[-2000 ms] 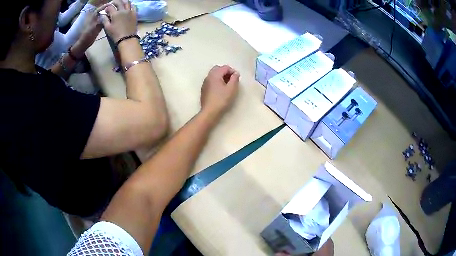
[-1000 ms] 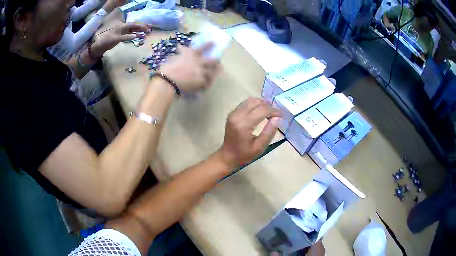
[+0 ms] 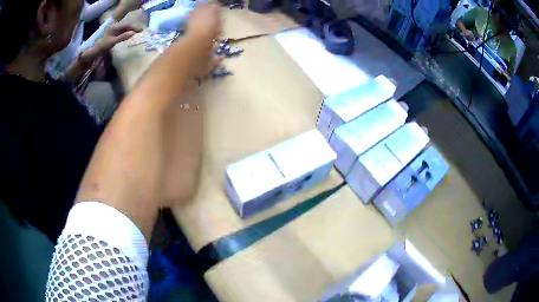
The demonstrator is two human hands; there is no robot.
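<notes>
My left arm, in a white mesh sleeve, reaches far up and across the bench. My left hand point(image 3: 205, 26) is blurred near the small star-shaped parts point(image 3: 227, 49); its grip cannot be told. A closed white retail box point(image 3: 281, 172) lies on its side in the middle. Several similar boxes point(image 3: 381, 133) lie side by side to its right. An open box point(image 3: 414, 259) with white material inside is cut off by the bottom edge. A blurred skin-toned patch shows at it, perhaps part of my right hand point(image 3: 422, 292); its grip cannot be told.
A person in a black top point(image 3: 44, 147) sits close on the left. A white bag point(image 3: 170, 16) lies at the far left. A white sheet point(image 3: 322, 62) and dark round part point(image 3: 339, 36) are at the back. More star-shaped parts point(image 3: 486, 229) lie at right.
My left hand has moved from beside the box row to the far upper left. One closed box now lies apart, left of the row. The open box appears lower in view.
</notes>
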